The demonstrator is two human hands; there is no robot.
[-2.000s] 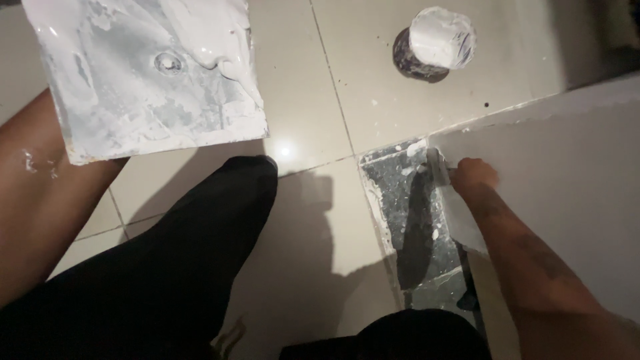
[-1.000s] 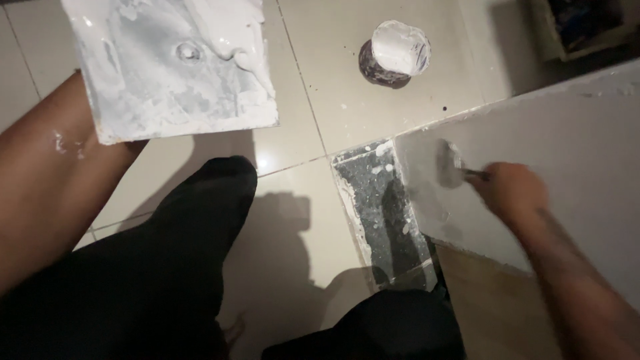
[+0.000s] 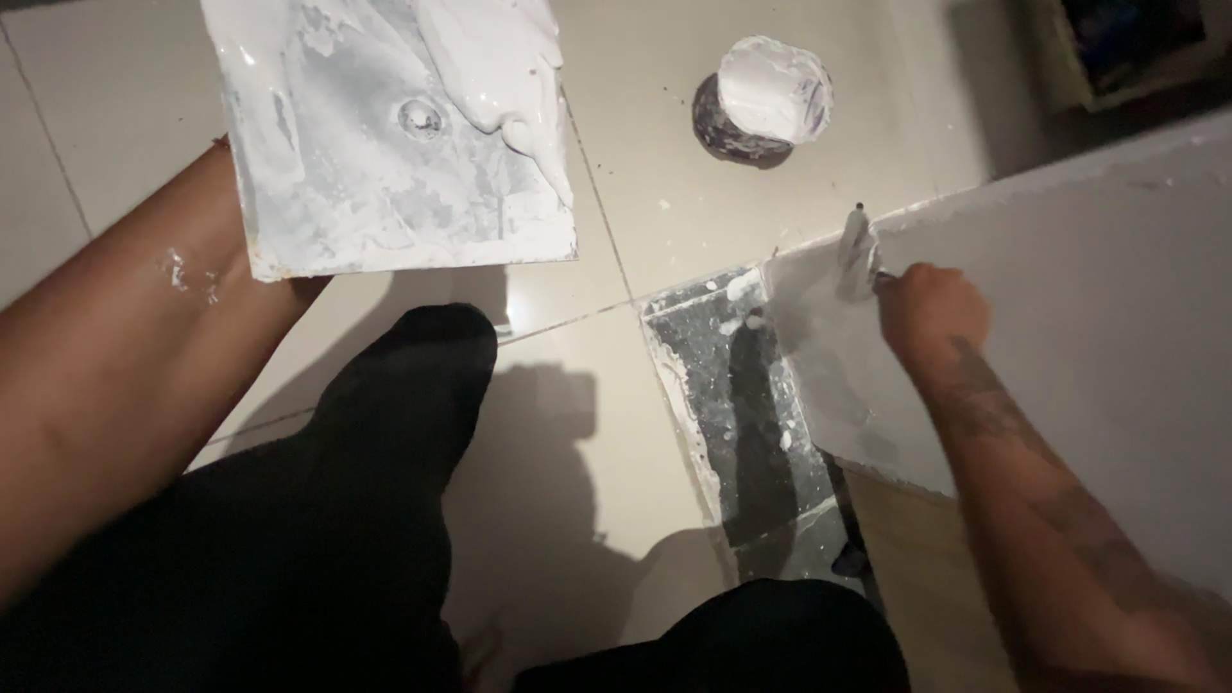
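My right hand (image 3: 934, 313) is closed on the handle of a putty knife (image 3: 856, 255), whose smeared blade lies at the left part of a grey-white plastered surface (image 3: 1068, 279), near its upper edge. A square plasterer's hawk (image 3: 356, 192) coated with wet white compound is at the upper left, above my left forearm. My left hand is hidden under the hawk, so its grip cannot be seen; white smears mark the forearm. An open tub (image 3: 775, 91) with white compound inside stands on the floor between the hawk and the plastered surface.
Cream floor tiles (image 3: 539, 500) lie below, with a dark, compound-spattered strip (image 3: 712, 385) beside the plastered surface. My black-clad knees (image 3: 414, 385) fill the lower left and bottom. A dark object with a pale frame (image 3: 1083, 58) is at the top right. A wooden panel (image 3: 914, 568) shows below the plastered surface.
My right hand has moved the putty knife from the surface's left edge over the plastered face, then up toward its upper edge. The left forearm remains under the hawk.
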